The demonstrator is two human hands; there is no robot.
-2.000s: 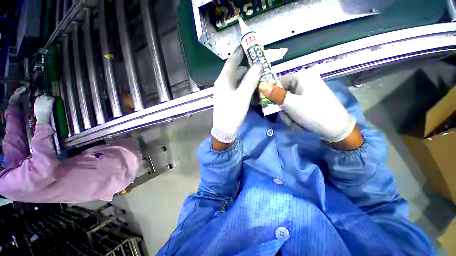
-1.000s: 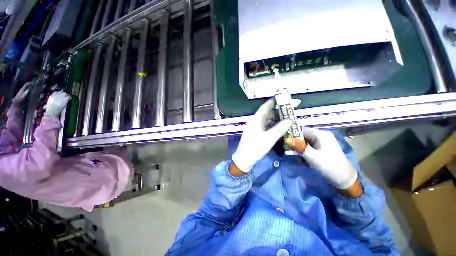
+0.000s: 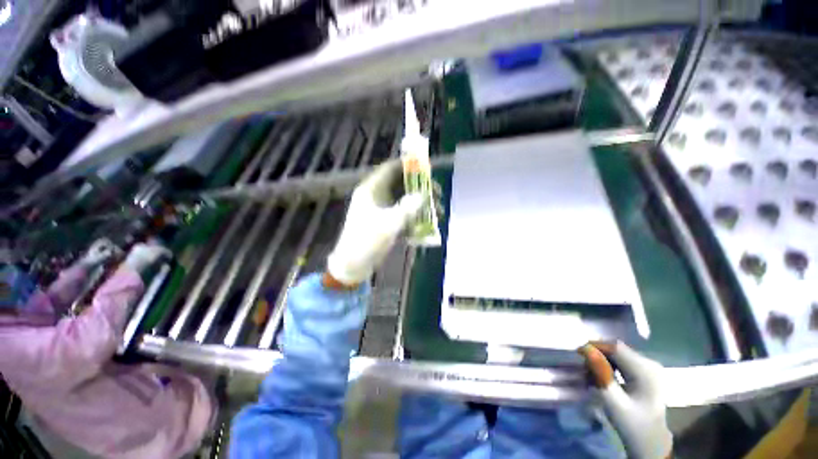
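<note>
My left hand (image 3: 377, 215), in a white knitted glove, grips the white and green sealant tube (image 3: 419, 193) upright, nozzle up, above the rollers left of the unit. My right hand (image 3: 628, 385), gloved with bare fingertips, is at the conveyor's near rail by the unit's near right corner; its fingers are bent and I cannot tell if they hold anything. The silver-white top cover (image 3: 534, 220) lies over the chassis (image 3: 502, 326), with a narrow opening along the near side. The unit rests on the dark green pallet (image 3: 677, 291). A white slip (image 3: 504, 355) is at the pallet's near edge.
A white overhead shelf (image 3: 296, 85) crosses above the line and carries black bins (image 3: 260, 40). Another unit (image 3: 525, 90) with a blue item on it stands behind. Rollers (image 3: 242, 269) lie left, a ball-transfer panel (image 3: 753, 197) right. A pink-sleeved person (image 3: 99, 323) works at left.
My left hand has lifted the tube up and away, left of the unit. My right hand has left the tube and moved right to the near rail. The view has tilted up.
</note>
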